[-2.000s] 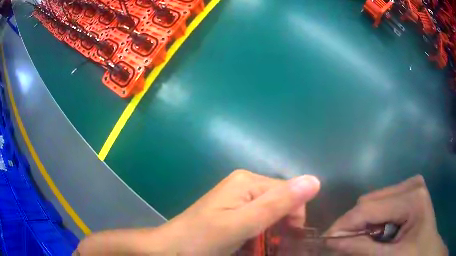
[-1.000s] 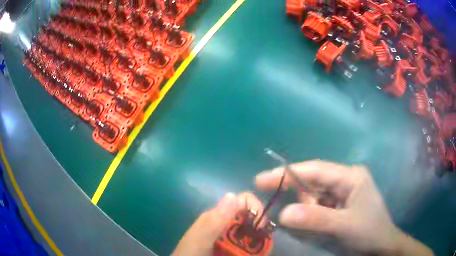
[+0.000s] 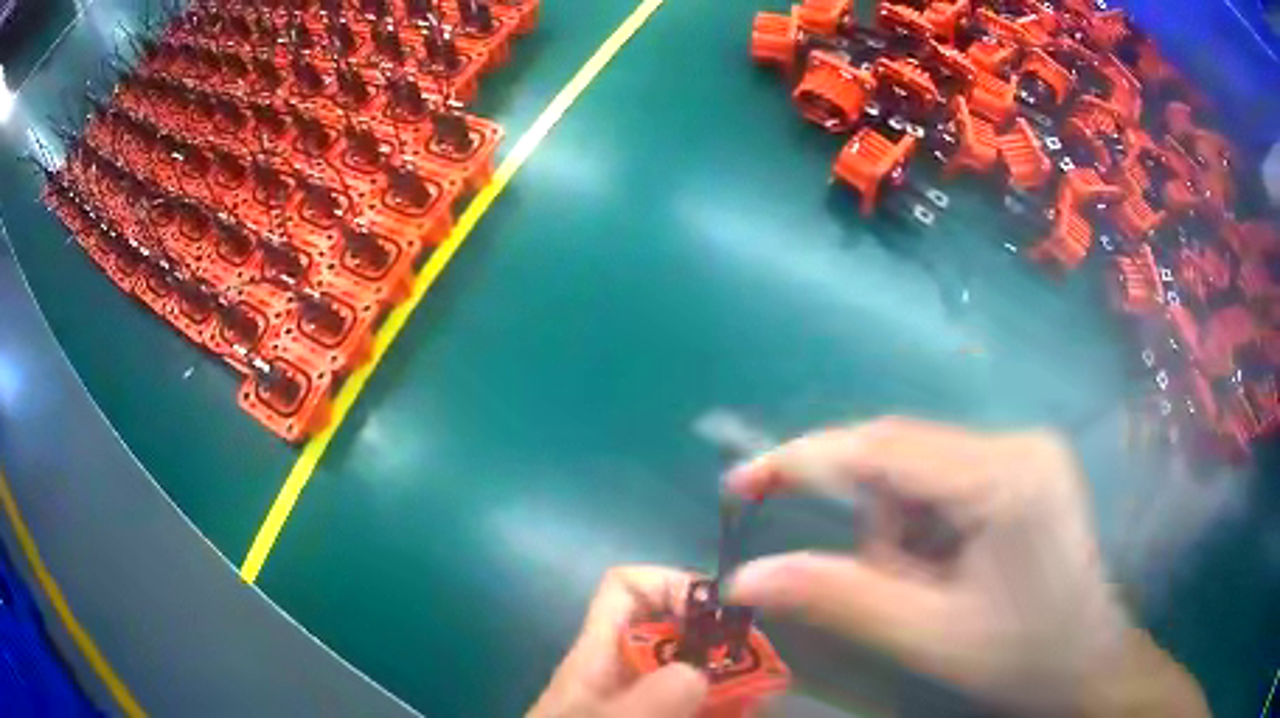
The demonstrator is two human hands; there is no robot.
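Observation:
My left hand grips an orange connector housing at the bottom centre, its flange and oval opening facing up, thumb on the near edge. A black insert and dark leads stand in the opening. My right hand is above and right of it, motion-blurred, with thumb and index finger at a thin dark lead rising from the housing. A blurred silver-grey end of a slim metal tool shows past the index fingertip; the rest of it is hidden or blurred.
Orderly rows of orange connectors with upright black leads lie at upper left, beside a yellow tape line. A loose heap of orange connectors with white squares lies at upper right. Blue surfaces show at the far right corner. Grey floor is at left.
The view has shifted to show more of the rows and heap. The housing has come into clear view in my left hand. My right hand's fingers have moved closer over its opening.

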